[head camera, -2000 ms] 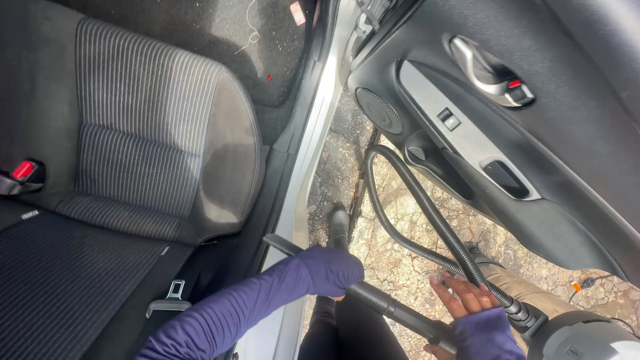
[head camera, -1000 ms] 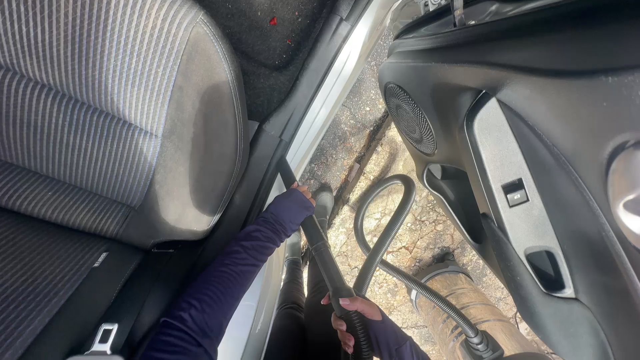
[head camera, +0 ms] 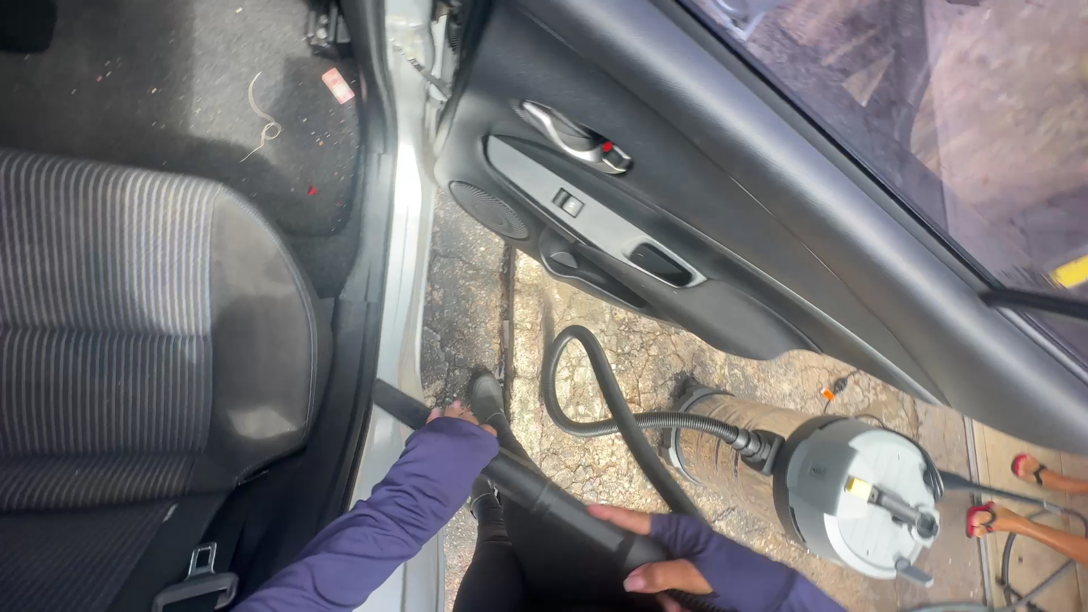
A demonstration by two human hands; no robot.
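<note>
A black vacuum wand [head camera: 527, 486] slants across the lower middle, its flat tip over the car's silver door sill [head camera: 398, 340]. My left hand [head camera: 461, 415] is closed round the wand near its tip. Further down, my right hand [head camera: 650, 544] grips the handle end, where the ribbed hose joins. The black hose [head camera: 595, 365] loops over the paving to a canister vacuum cleaner [head camera: 858, 493] with a grey top. Left of the wand is the striped fabric car seat [head camera: 110, 340]; beyond it the dark floor carpet [head camera: 170, 102] holds crumbs, a pale string [head camera: 263, 127] and a pink-and-white wrapper [head camera: 337, 86].
The open car door [head camera: 697, 170] with its handle and armrest spans the upper right. A seat belt buckle [head camera: 200, 578] lies at lower left. My shoe [head camera: 486, 395] rests on cracked paving [head camera: 637, 323]. Another person's feet in sandals [head camera: 990, 518] and a cable are at far right.
The view has shifted, bringing the whole vacuum cleaner top and more of the floor carpet into sight. Both hands still hold the wand, which now lies more slanted than one second ago.
</note>
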